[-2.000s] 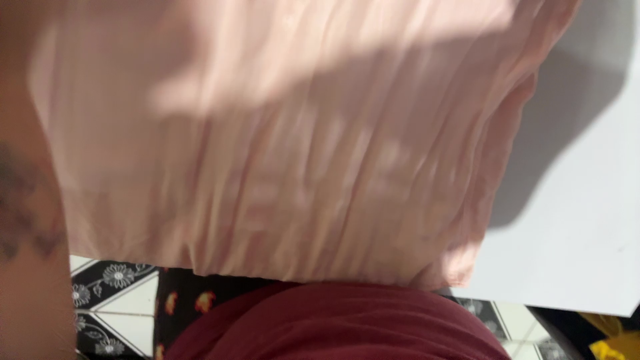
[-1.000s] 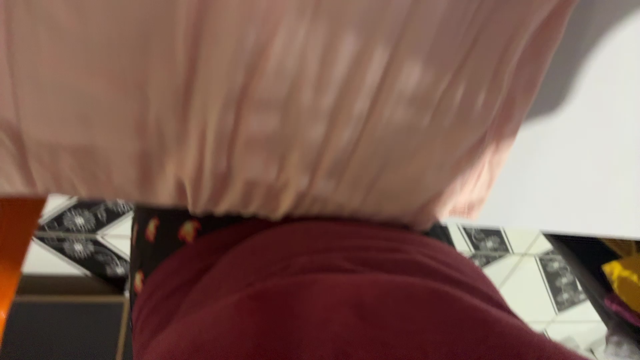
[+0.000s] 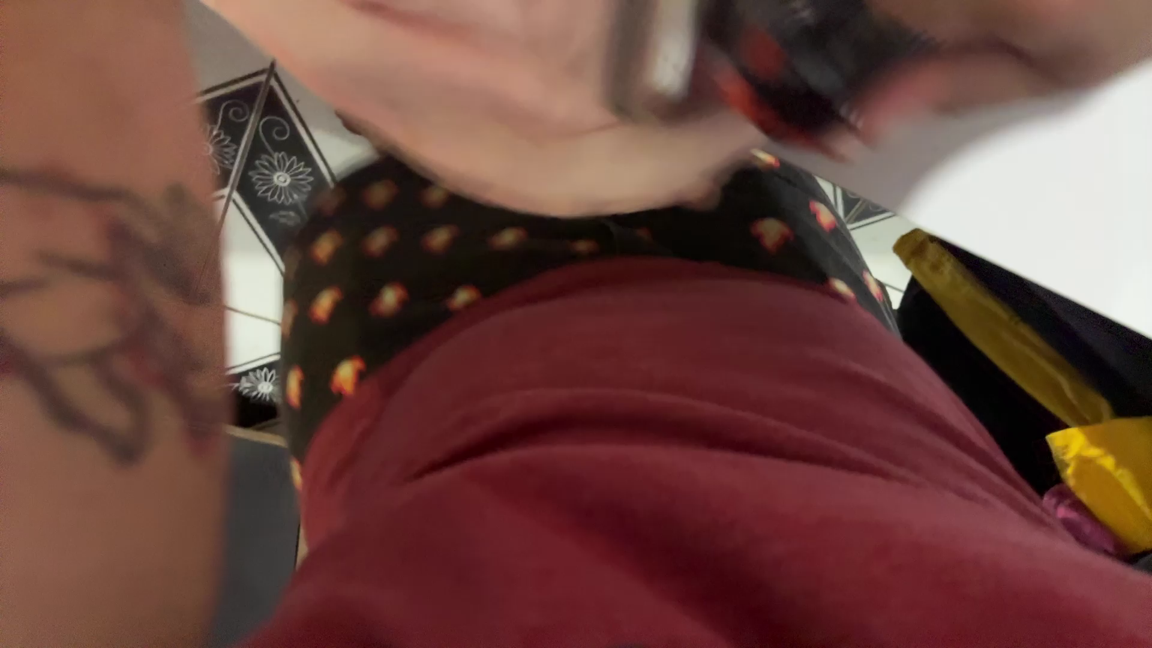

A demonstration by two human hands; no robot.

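Note:
A light pink cloth (image 3: 540,117) spans the top middle, its lower edge hanging in a curve over my lap. At the top right, my right hand (image 3: 972,63) is blurred and holds a black-and-red handled tool (image 3: 792,72). Beside that handle a shiny metal part (image 3: 670,54) lies against the cloth; blur hides what kind of tool it is. My left forearm, bearing dark tattoo lines, runs down the left edge, while my left hand itself is outside the view.
A white tabletop (image 3: 1062,189) lies at the right. Below its edge are dark items and yellow wrapping (image 3: 1107,477). My maroon top (image 3: 666,405) and dark patterned legwear fill the middle. Floral black-and-white floor tiles (image 3: 279,175) show at the left.
The pink cloth has moved up, and its lower edge now curves, exposing more of the patterned legwear. My right hand with the tool and my left forearm have come into view since one second ago.

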